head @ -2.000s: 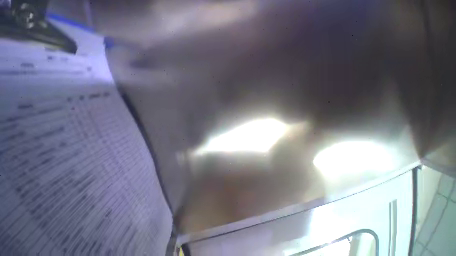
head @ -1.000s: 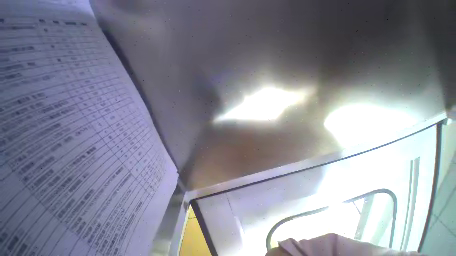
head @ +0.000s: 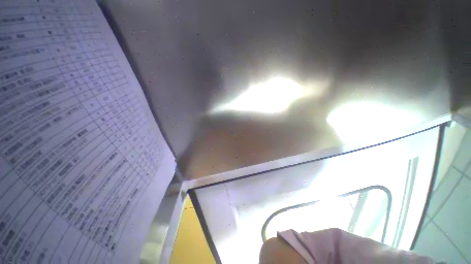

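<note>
A white list sheet (head: 77, 118) with dense printed table rows fills the left side of the view. It stands at a slant against a shiny grey metal surface (head: 170, 62). A light pinkish sleeve (head: 351, 247) shows at the bottom, right of centre. At its left end is a rounded patch of bare skin, which looks like part of my right hand or wrist (head: 281, 252), cut off by the bottom edge. Its fingers and anything in them are not visible. My left hand is not in view.
Below the metal surface is a white panel or door (head: 222, 206) with a rounded, dark-edged window (head: 330, 206). A yellow-orange area (head: 193, 237) lies to its left, and pale tiled panels (head: 449, 211) are at the right edge. Two bright light reflections glare on the metal.
The view has shifted; the clipboard's metal clip and blue edge have left the top left. The sleeve and bare skin came in at the bottom and now show more, slightly further left.
</note>
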